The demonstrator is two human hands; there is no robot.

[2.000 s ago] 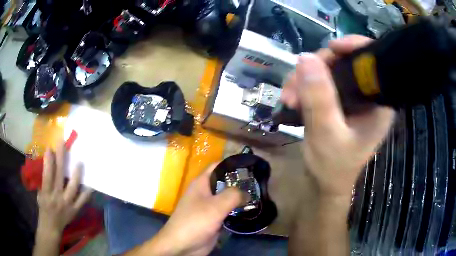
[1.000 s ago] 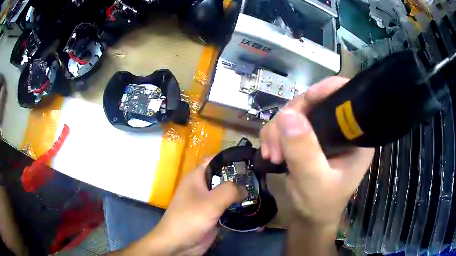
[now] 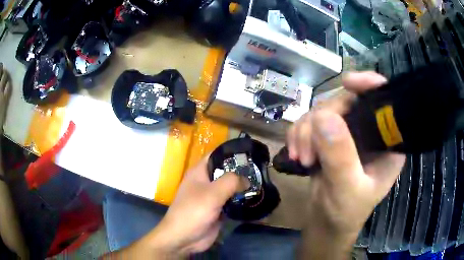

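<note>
My left hand (image 3: 201,205) holds a round black camera front housing (image 3: 257,200) at the bench's near edge, with the thumb on the circuit board (image 3: 243,170) inside it. My right hand (image 3: 341,152) is shut on the electric screwdriver (image 3: 414,114), a thick black cylinder with a yellow-orange label. Its tip (image 3: 274,165) points left, just right of the housing and apart from the board. The image is blurred, so I cannot tell if a screw sits on the tip.
A screw feeder (image 3: 285,56) stands behind the hands. Another housing (image 3: 122,99) with a board lies on the white paper sheet (image 3: 112,147), beside orange-yellow tape (image 3: 206,132). More housings (image 3: 91,51) lie at upper left. Stacked clear trays (image 3: 407,203) are at right. A person's arm (image 3: 10,218) shows at left.
My right hand took the screwdriver from the feeder down to the housing, then back a little to the right. The neighbour's hand left the paper. My left hand stays on the housing.
</note>
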